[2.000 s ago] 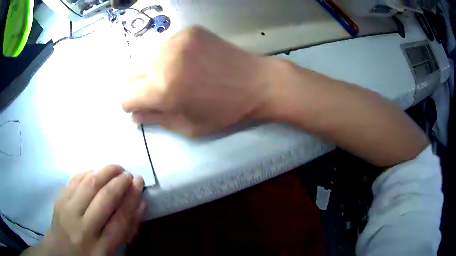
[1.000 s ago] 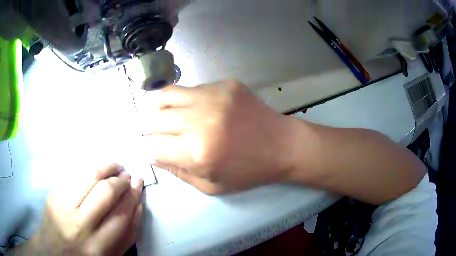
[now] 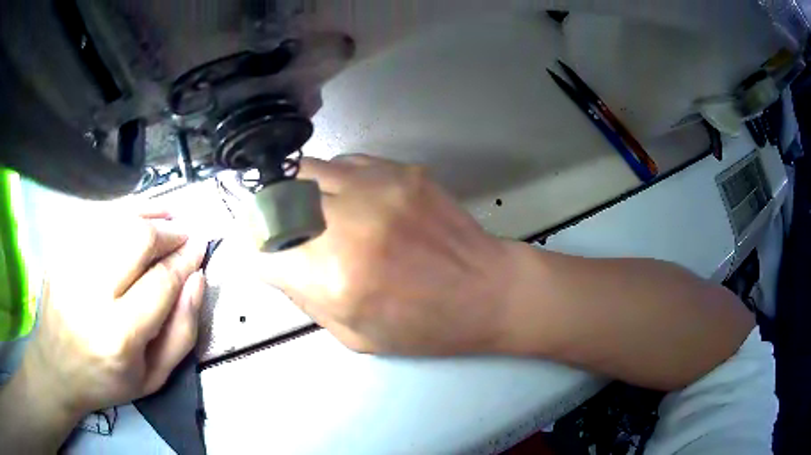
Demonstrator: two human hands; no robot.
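The sewing machine head (image 3: 98,98) fills the upper left, with a pale round knob (image 3: 292,216) close to the camera. Pale fabric glares under the lamp near the needle area, which is mostly hidden. A dark grey fabric piece (image 3: 178,409) hangs below my left hand, over the table's front. My left hand (image 3: 133,311) lies at the left with fingers bent over the fabric by the needle area. My right hand (image 3: 391,258) lies right of the knob, its fingertips hidden behind the knob and in the glare; what it touches cannot be told.
Slim snips or tweezers (image 3: 609,124) with blue and orange handles lie on the machine bed at the upper right. A grey control panel (image 3: 745,190) is at the right table edge. A bright green tag (image 3: 13,267) is at the far left. The white table edge (image 3: 400,413) curves in front.
My left hand has moved up towards the needle, and the pale piece's dark-lined corner has left the table front. My right hand has moved down from its earliest place. The machine head fills more of the view.
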